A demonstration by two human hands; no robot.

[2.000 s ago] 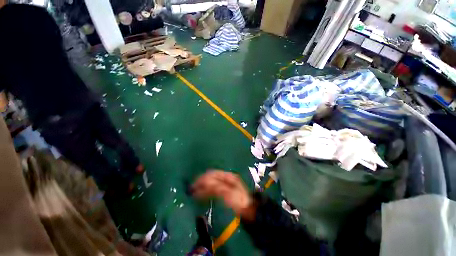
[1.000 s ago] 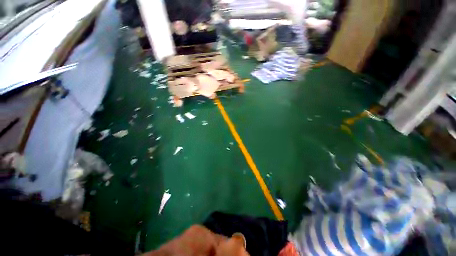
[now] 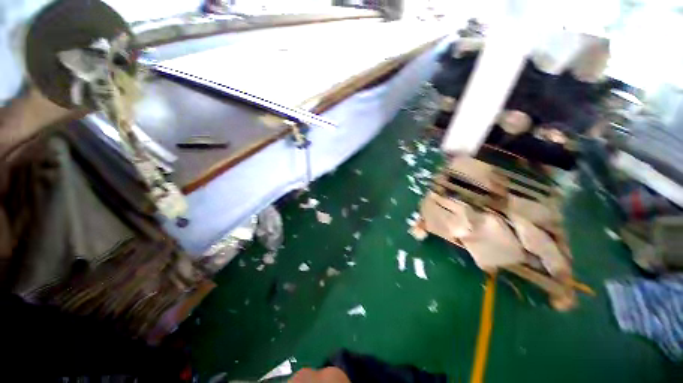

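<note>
My right hand (image 3: 318,375) shows only as a small blurred part at the bottom edge, with a dark sleeve to its right; its fingers are not readable. My left hand is not in view. At the left, the long table (image 3: 191,168) has a dark brown end, with white sheets beyond it. A silvery end rail (image 3: 240,96) with a dark toothed line crosses it. A roll stand (image 3: 131,138) wrapped in pale rags stands at the table's corner. Behind its top is the round dark end of a roll (image 3: 56,52). Brown folded fabric (image 3: 112,280) lies below.
A wooden pallet (image 3: 562,288) with brown cardboard stands on the green floor at right, beside a white pillar (image 3: 487,93). Dark rolls (image 3: 547,97) lie behind it. A blue-white striped bag (image 3: 651,310) is at the right edge. Paper scraps and a yellow line mark the floor.
The view has swung left, bringing in the table end and roll stand. The large striped bags and green sack have left the picture. My right hand now shows lower and smaller.
</note>
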